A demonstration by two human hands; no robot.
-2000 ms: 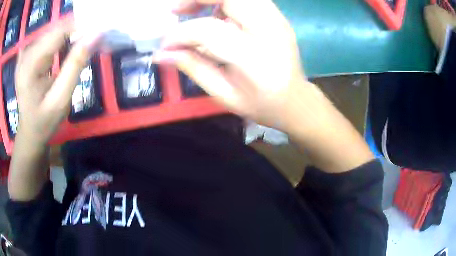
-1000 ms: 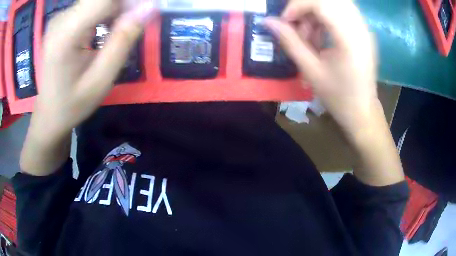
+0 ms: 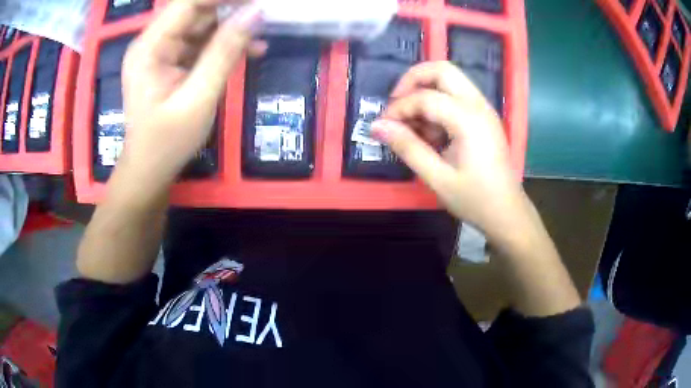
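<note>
A red tray (image 3: 303, 195) holds black phones in slots, with silver and blue patches at their near ends. My left hand (image 3: 170, 91) is over the tray's left part and grips a long white label strip (image 3: 326, 17), blurred near the top edge. My right hand (image 3: 458, 125) is over the right part. Its thumb and finger pinch a small white label (image 3: 364, 133) at the near end of a phone (image 3: 385, 68). Another phone (image 3: 280, 79) lies between my hands, with nothing touching its patch. The right-end phone (image 3: 477, 61) is partly behind my right hand.
Another red tray (image 3: 62, 155) is at the left. A third tray (image 3: 667, 114) stands at the upper right on the green bench (image 3: 568, 129). Below the bench edge is a brown box (image 3: 568, 227) with white scraps. A person's dark clothing is at the right.
The tray now shows lower and more fully in view. My right hand has moved from the right-end phone to the one left of it. My left hand still holds the strip.
</note>
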